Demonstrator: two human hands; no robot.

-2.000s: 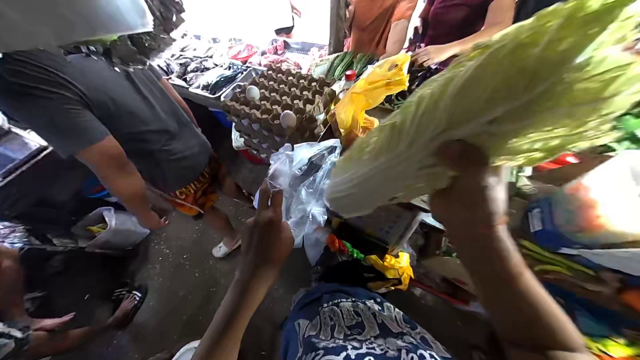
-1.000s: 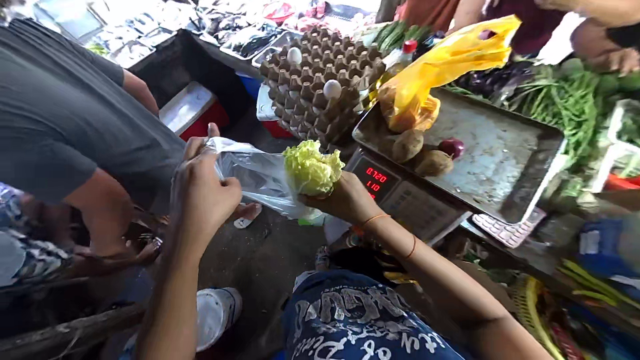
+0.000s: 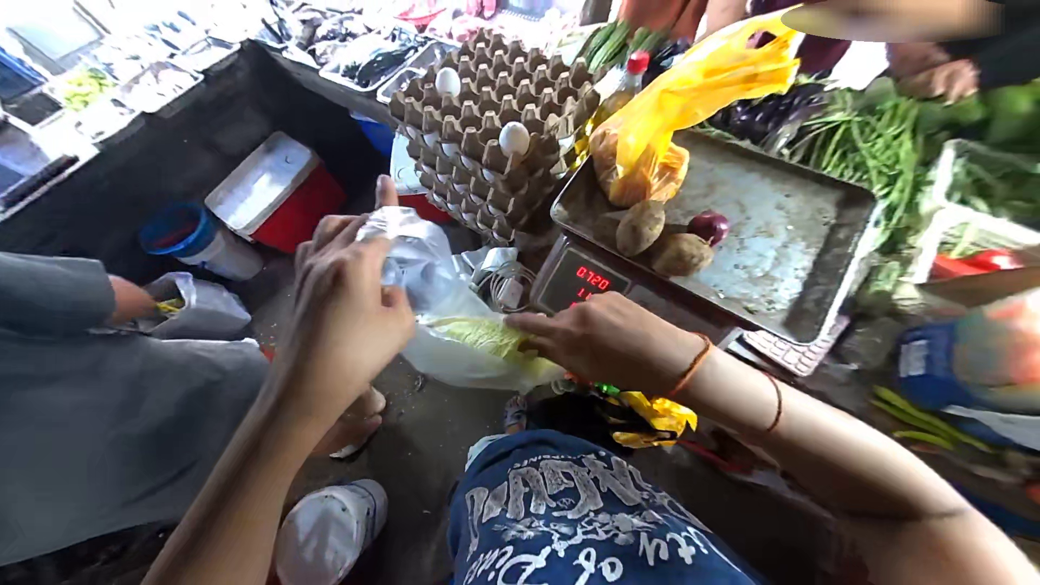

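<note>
My left hand (image 3: pixel 349 284) grips the upper end of a clear plastic bag (image 3: pixel 439 361), its thumb and fingers on the film. A pale green napa cabbage (image 3: pixel 483 337) lies inside the bag, seen partly through the plastic. My right hand (image 3: pixel 581 333) is at the bag's right side, its fingers on the cabbage and the film. Behind my right hand a digital scale (image 3: pixel 589 280) with red digits carries a metal tray (image 3: pixel 756 219). On the tray are brown root vegetables (image 3: pixel 640 227), a red onion (image 3: pixel 708 228) and a knotted yellow plastic bag (image 3: pixel 650 154) with something inside.
Stacked cardboard egg trays (image 3: pixel 496 106) holding some eggs stand left of the scale. A red cooler box (image 3: pixel 280 195) and a bucket (image 3: pixel 199 240) are at the left. A person in grey (image 3: pixel 122 406) stands close by on the left. Green beans (image 3: pixel 869 146) and a crate (image 3: pixel 959 211) lie at the right.
Two seconds ago the cabbage was held up in my right hand, outside the bag. It now lies in the bag. The view has shifted.
</note>
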